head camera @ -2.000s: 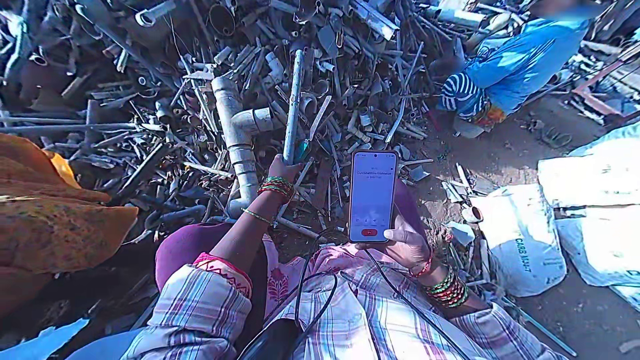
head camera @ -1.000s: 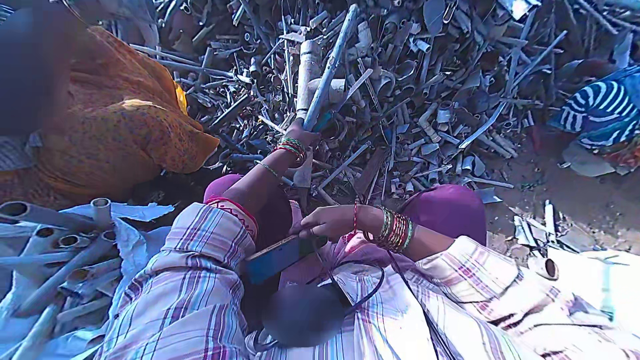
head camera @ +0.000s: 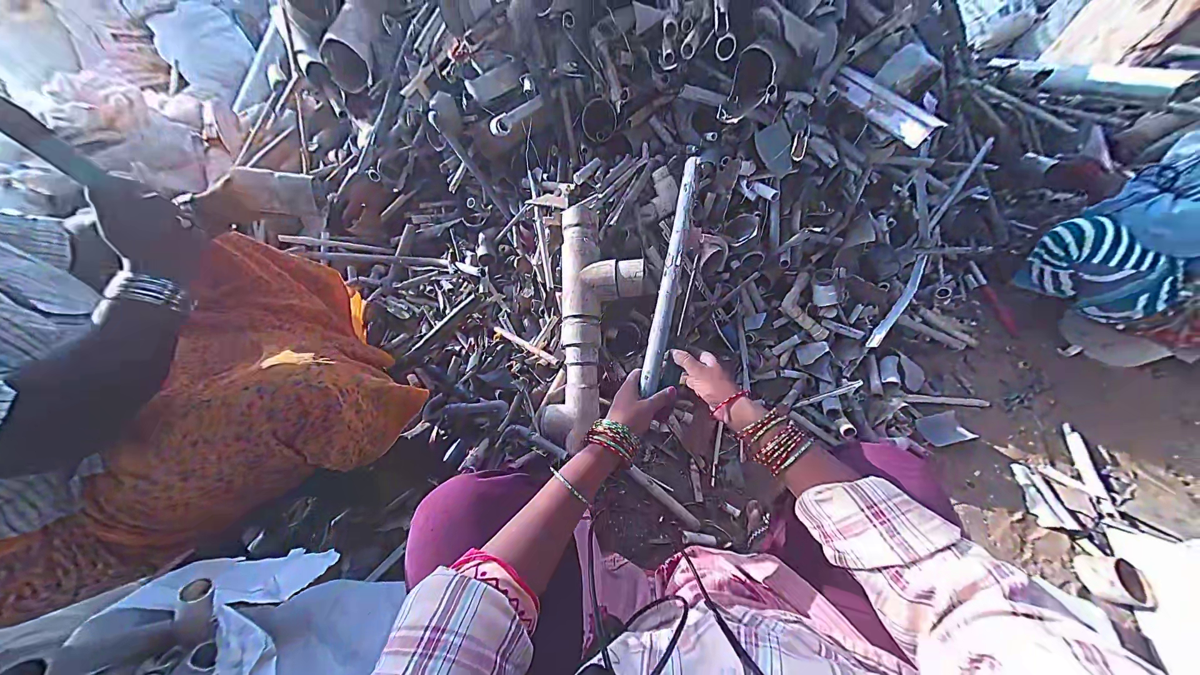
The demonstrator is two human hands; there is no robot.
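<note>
My left hand point(head camera: 640, 405) is closed around the lower end of a long, thin grey pipe point(head camera: 672, 262), which points up and away over the scrap heap. Just right of that end, my right hand point(head camera: 705, 377) has its fingers apart and holds nothing that I can see. Left of the thin pipe lies a thicker beige plastic pipe with a tee fitting point(head camera: 581, 319), its side branch facing right. Cut pipe pieces and fittings form the heap point(head camera: 506, 225) in front of me. Whether my right fingertips touch the pipe, I cannot tell.
At the left sits a person in orange patterned cloth point(head camera: 272, 375), one arm raised with bangles. Part of another person in blue, with striped cloth point(head camera: 1106, 267), shows at the right. White sheeting with pipe pieces point(head camera: 291, 609) lies at lower left; a short wide pipe point(head camera: 1114, 579) at lower right.
My right hand held a phone upright, then lowered it towards my lap; now it is up beside the pipe without the phone. My left hand keeps hold of the thin pipe. The view has shifted.
</note>
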